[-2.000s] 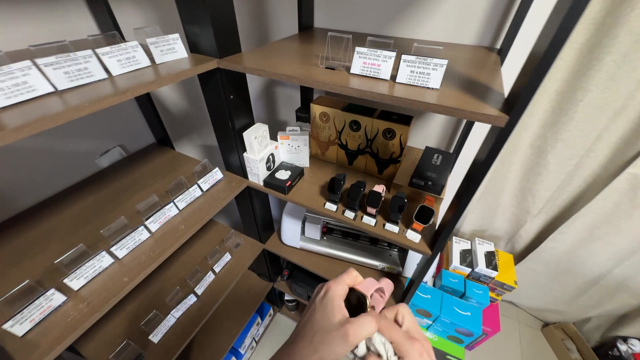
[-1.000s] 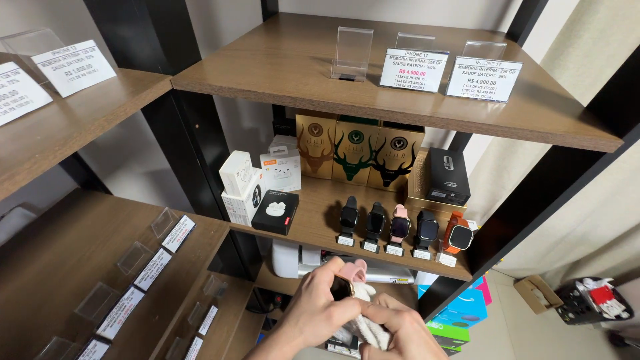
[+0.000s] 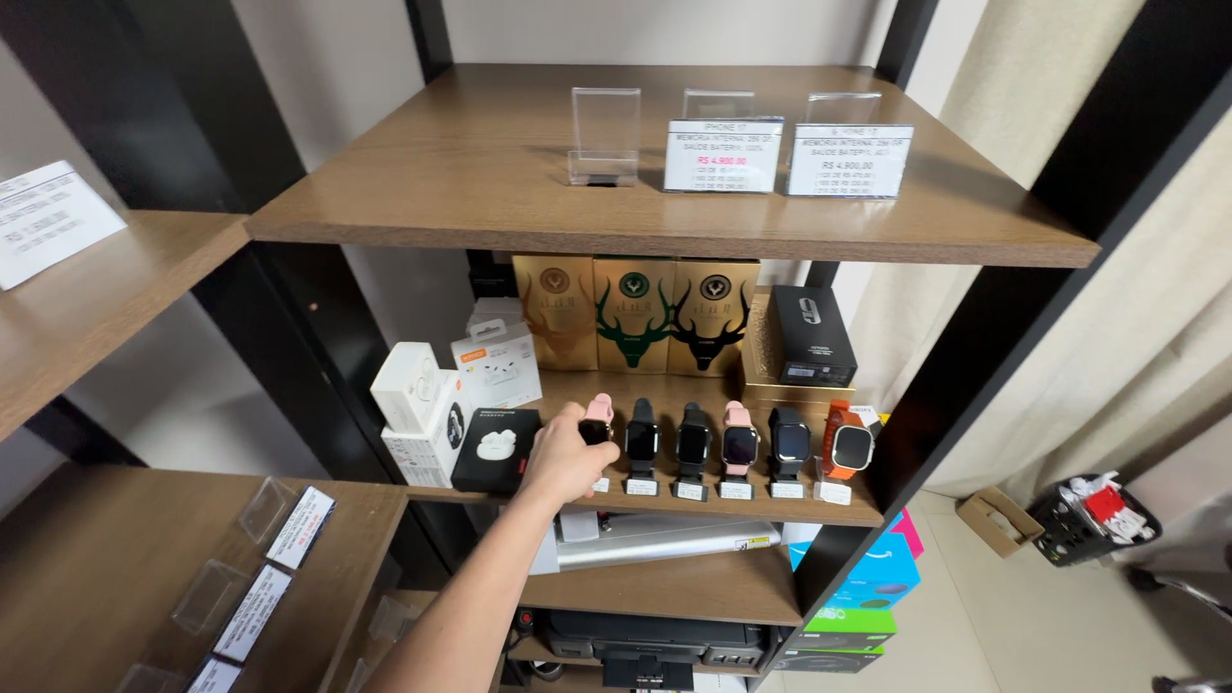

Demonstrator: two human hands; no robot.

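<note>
My left hand (image 3: 568, 457) reaches in from below and grips a smartwatch with a pink strap (image 3: 599, 408) between thumb and fingers, at the left end of a row of watches on the middle shelf. Its dark face is partly behind my thumb. To its right stand black-strapped smartwatches (image 3: 642, 445) (image 3: 693, 445), another pink-strapped smartwatch (image 3: 739, 447), a dark smartwatch (image 3: 790, 445) and an orange-strapped smartwatch (image 3: 850, 445), with small tags before them. A black earbuds box (image 3: 496, 450) lies just left of my hand. My right hand is out of view.
White boxes (image 3: 419, 423) stand at the shelf's left; gold boxes with antler designs (image 3: 632, 313) and a black box (image 3: 813, 337) are behind the watches. The upper shelf (image 3: 654, 226) overhangs them, bearing clear stands (image 3: 604, 135) and price cards. A printer (image 3: 654, 640) sits below.
Both hands were together lower down, with the pink-strapped watch and a white cloth. Now my left hand has the watch at the shelf row; my right hand and the cloth have left view. The view has moved closer.
</note>
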